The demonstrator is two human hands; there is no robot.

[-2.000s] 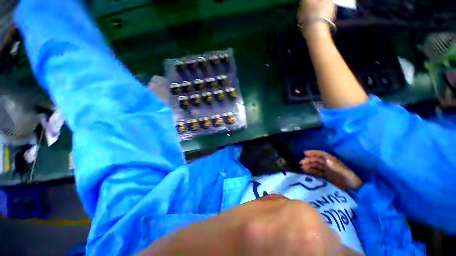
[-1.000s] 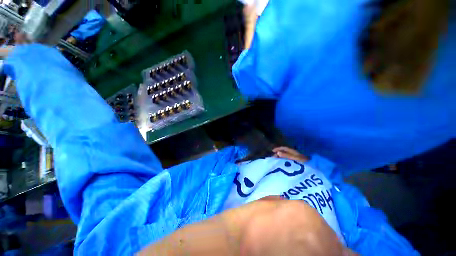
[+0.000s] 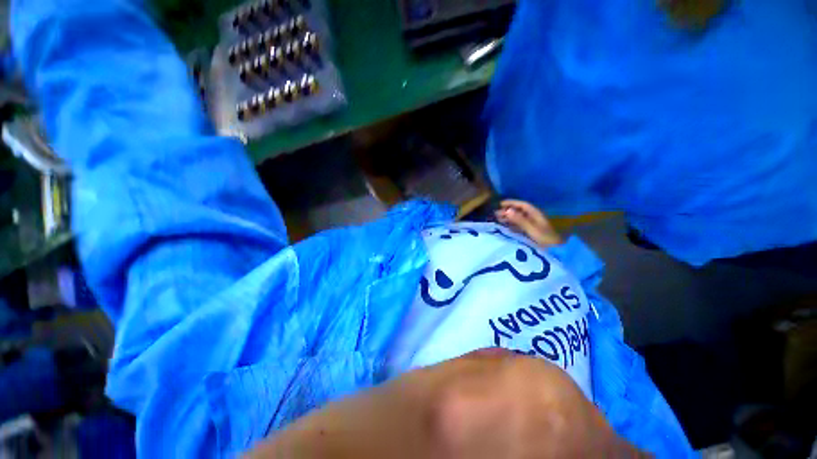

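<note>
A clear tray [image 3: 330,88] with short rows of small gold-and-black components lies on the green mat near the bench's front edge. The edge of a darker tray [image 3: 199,72] shows to its left, mostly hidden by my left sleeve. My left arm reaches up past the trays to the upper left, and my left hand is out of the picture. My right hand [image 3: 528,220] is low beside my body, below the bench edge, away from the trays. It is small and blurred, with fingers loosely bent and nothing seen in it.
A person in a blue smock [image 3: 627,116] stands close on the right. A black tray [image 3: 448,22] is on the green bench [image 3: 385,94] at the top. A brown-edged box [image 3: 439,179] shows below the bench. Blurred white items are at the far left.
My view has shifted, so the clear tray now sits higher and further left. The other person's bare forearm has left view, and their blue smock fills the right. My right hand stays low.
</note>
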